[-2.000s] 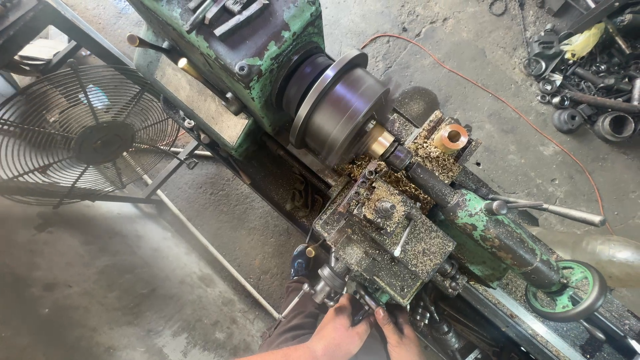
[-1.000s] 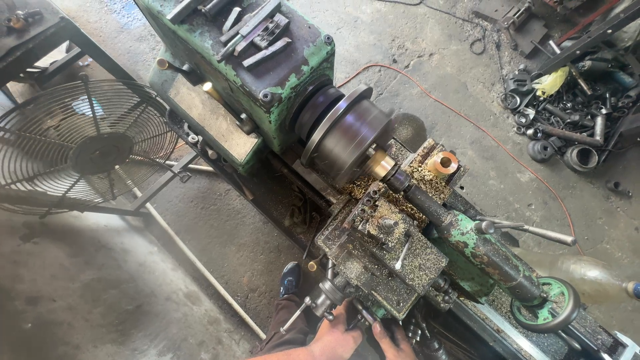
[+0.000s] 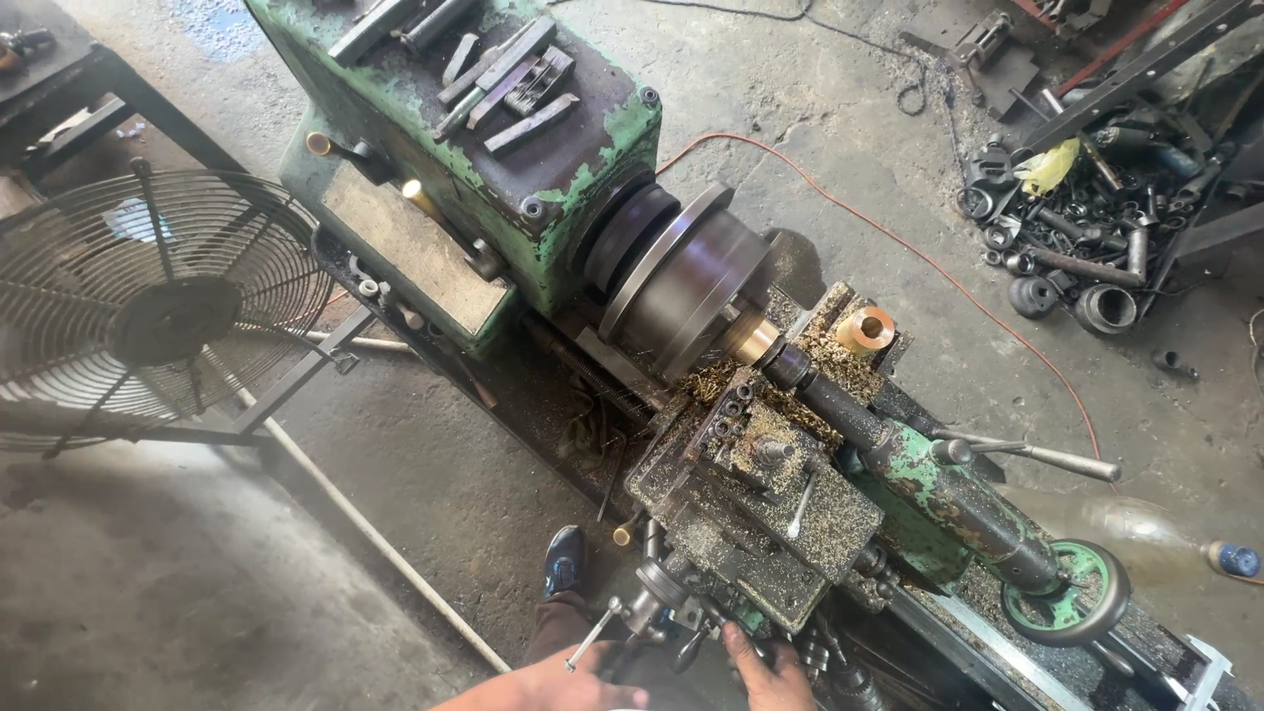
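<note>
My left hand (image 3: 583, 681) is at the bottom edge, beside the cross-slide handle (image 3: 592, 637) of a metal lathe; its fingers are partly hidden. My right hand (image 3: 765, 671) rests at the lathe's carriage controls, thumb raised against a dark handle (image 3: 703, 637); its grip is partly hidden. Above them the carriage (image 3: 770, 553) and tool post (image 3: 775, 449) are covered in brass-coloured chips. A brass-coloured cylindrical workpiece (image 3: 750, 338) sits between the lathe chuck (image 3: 691, 276) and the tailstock centre (image 3: 790, 367). A flanged brass-coloured bushing (image 3: 867, 329) stands on the chip-covered slide behind.
The green headstock (image 3: 553, 188) carries loose tool bits (image 3: 513, 74). A caged fan (image 3: 178, 316) stands left. The tailstock handwheel (image 3: 1066, 597) is at lower right. Scrap metal parts (image 3: 1096, 227) lie on the floor at upper right, and an orange cable (image 3: 889, 247) crosses the floor.
My left hand has shifted left and down from the carriage controls, and its fingers have moved apart from my right hand. The view has tilted a little.
</note>
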